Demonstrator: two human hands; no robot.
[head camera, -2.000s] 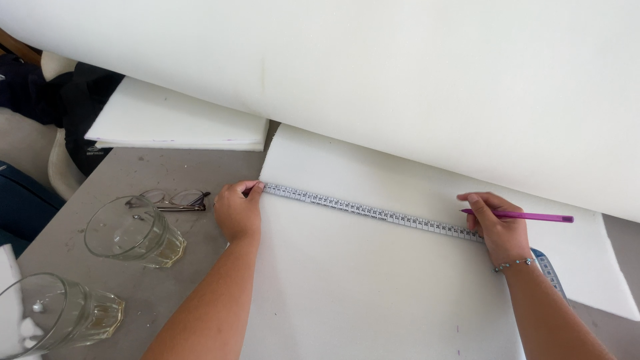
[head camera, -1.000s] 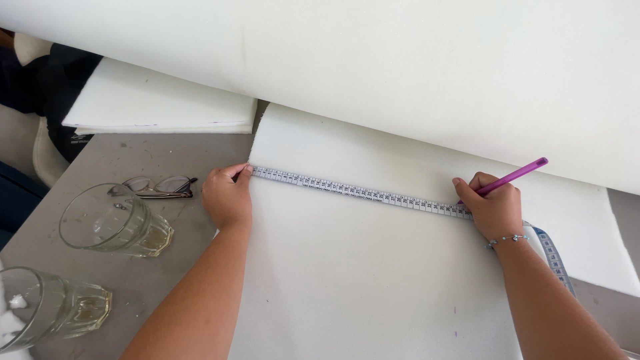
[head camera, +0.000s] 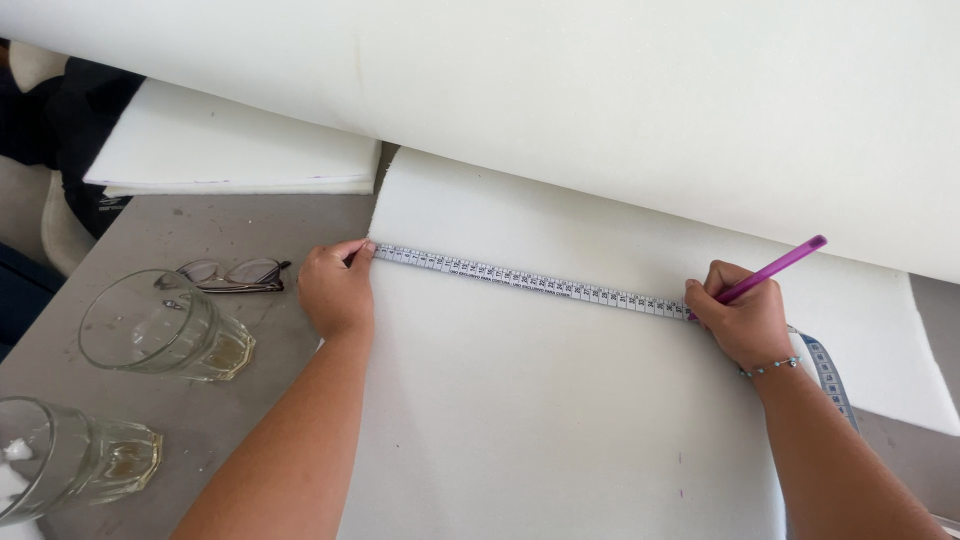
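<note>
A sewing tape measure (head camera: 525, 281) lies stretched across a sheet of white padding fabric (head camera: 555, 420). My left hand (head camera: 337, 285) pinches the tape's end between thumb and forefinger at the sheet's left edge. In my right hand (head camera: 739, 307) is a purple marker pen (head camera: 780, 266), its tip down on the tape near the right side; whether those fingers also press the tape I cannot tell. Beyond my right wrist the tape's loose part (head camera: 829, 379) hangs over the sheet's edge. Small purple marks (head camera: 681, 493) show on the fabric below.
A large roll of white material (head camera: 600, 97) spans the far side. Folded white sheets (head camera: 247, 146) lie at the back left. Eyeglasses (head camera: 240, 277) and two drinking glasses, one nearer the back (head camera: 165, 326) and one nearer me (head camera: 82, 457), are on the grey table (head camera: 217, 420).
The pen in my right hand has tilted more upright, and its tip has come down to the tape. My left hand stays at the tape's end.
</note>
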